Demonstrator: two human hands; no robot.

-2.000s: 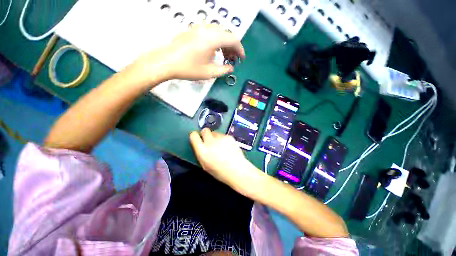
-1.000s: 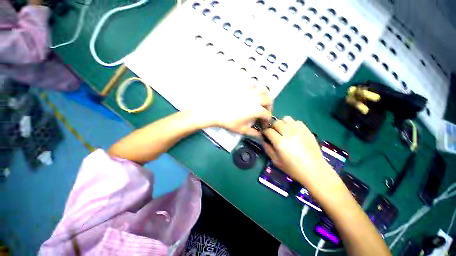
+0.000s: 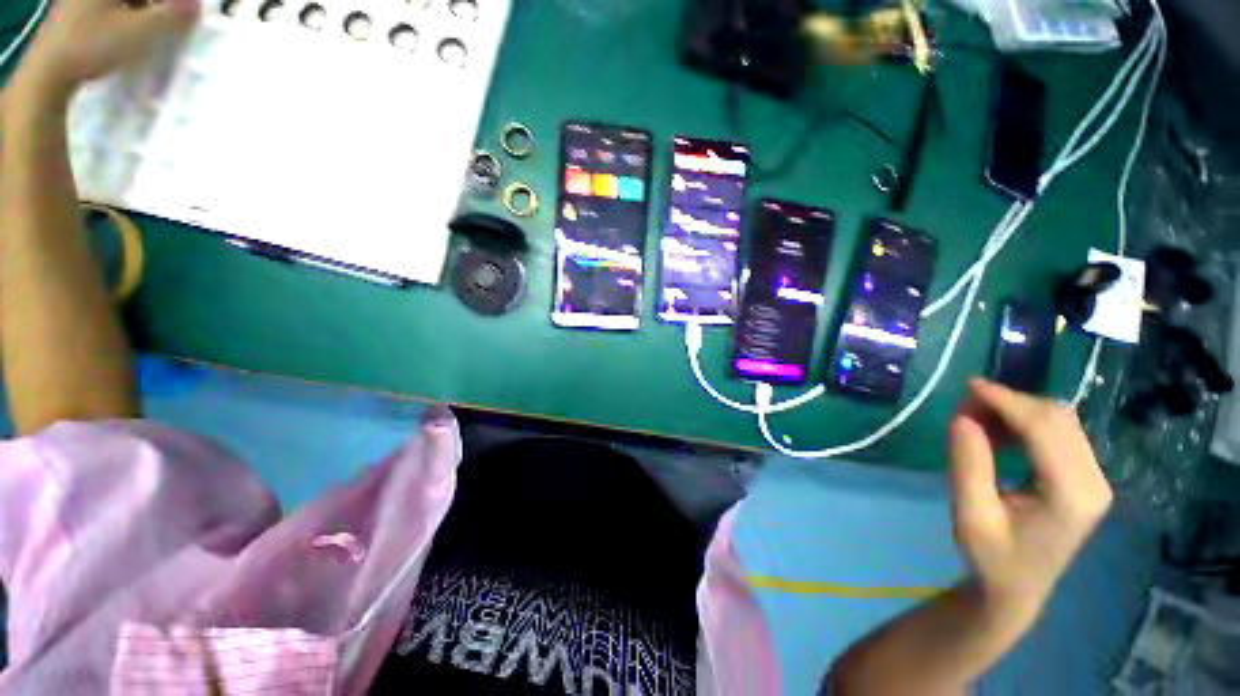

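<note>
Several small rings, one of them a gold ring (image 3: 521, 199), lie on the green mat beside a round black case (image 3: 488, 275) with its lid flipped up. Upright phones stand in a row to the right: a phone with coloured tiles (image 3: 601, 224), then others with dark app screens. My left hand (image 3: 116, 34) is at the top left over the white ring tray (image 3: 313, 150), cut by the frame edge and blurred; its grip cannot be told. My right hand (image 3: 1027, 490) is at the lower right, past the phones, fingers apart, with nothing visible in it.
White cables (image 3: 952, 320) run from the phones to the upper right. A spare phone (image 3: 1016, 129) and a darker device lie at right, near a white label (image 3: 1116, 297) with black round items. A black stand (image 3: 741, 41) is at the back. Yellow tape (image 3: 129, 254) is partly behind my left forearm.
My hands were together near the rings and are now far apart, left to the upper left, right to the lower right. The view has shifted, and the rings and phones are uncovered.
</note>
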